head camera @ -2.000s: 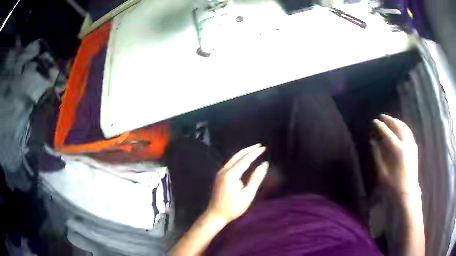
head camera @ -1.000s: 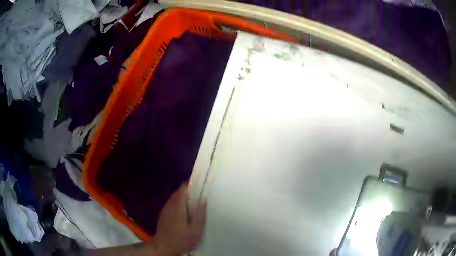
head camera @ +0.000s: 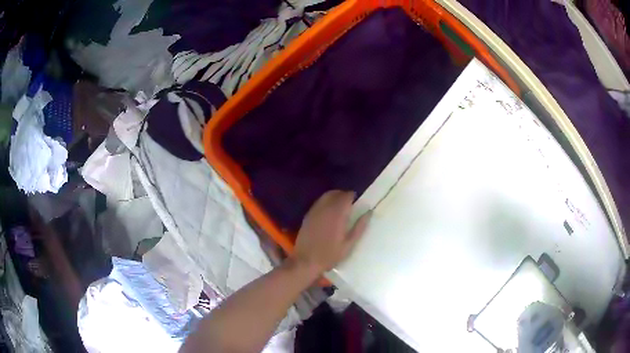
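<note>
My left hand rests at the left edge of the white machine table, beside the crate. The thumb lies on the table top and the fingers curl over the edge; nothing can be seen held in it. The orange crate stands against that edge and holds dark purple fabric pieces. My right hand is out of the picture. Part of the sewing machine area, with a dark-outlined plate, shows at the lower right.
Quilted grey-white panels lie left of the crate. Crumpled white offcuts and a light-blue and white cloth pile lie further left. A pale curved rail runs behind the table, with purple fabric beyond it.
The view has swung from my lap to the left side. My left hand has gone from above my lap to the table's left edge. My right hand has left the picture.
</note>
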